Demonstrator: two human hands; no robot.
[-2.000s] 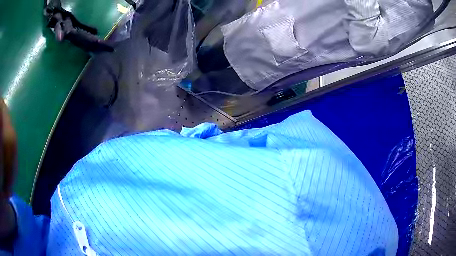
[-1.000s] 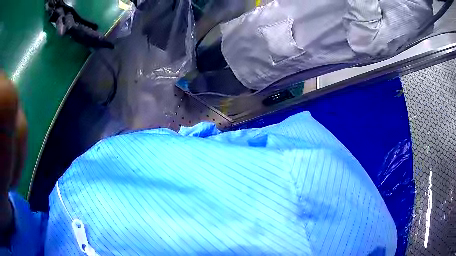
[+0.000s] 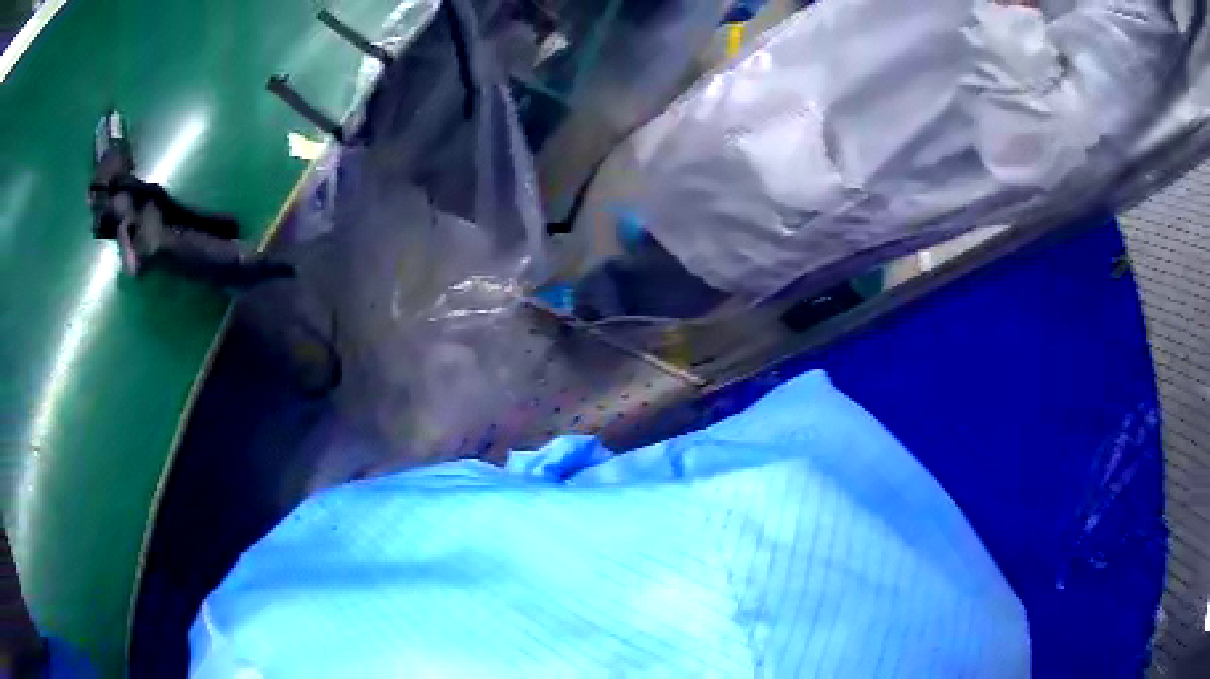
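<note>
My light blue striped smock (image 3: 597, 570) fills the bottom middle. A blurred dark patch at the lower left edge, beside a bit of blue sleeve (image 3: 69, 661), may be part of my left hand; its fingers and anything in it cannot be made out. My right hand is not in view. Nearest in front are the green bench top (image 3: 80, 438) on the left and a black jointed clamp (image 3: 173, 242) with a metallic tip at its edge.
A clear plastic bag (image 3: 398, 305) hangs by the bench edge, with thin dark prongs (image 3: 308, 109) above. Another person's grey-white smock (image 3: 796, 159) is at the upper right. A perforated metal plate (image 3: 584, 385) lies below. A blue panel (image 3: 982, 358) and grey mesh (image 3: 1181, 292) are at right.
The view has shifted, so the clamp, bag and smock sit lower and the prongs show. The hand at the left edge has mostly left the picture; the zip pull is out of view.
</note>
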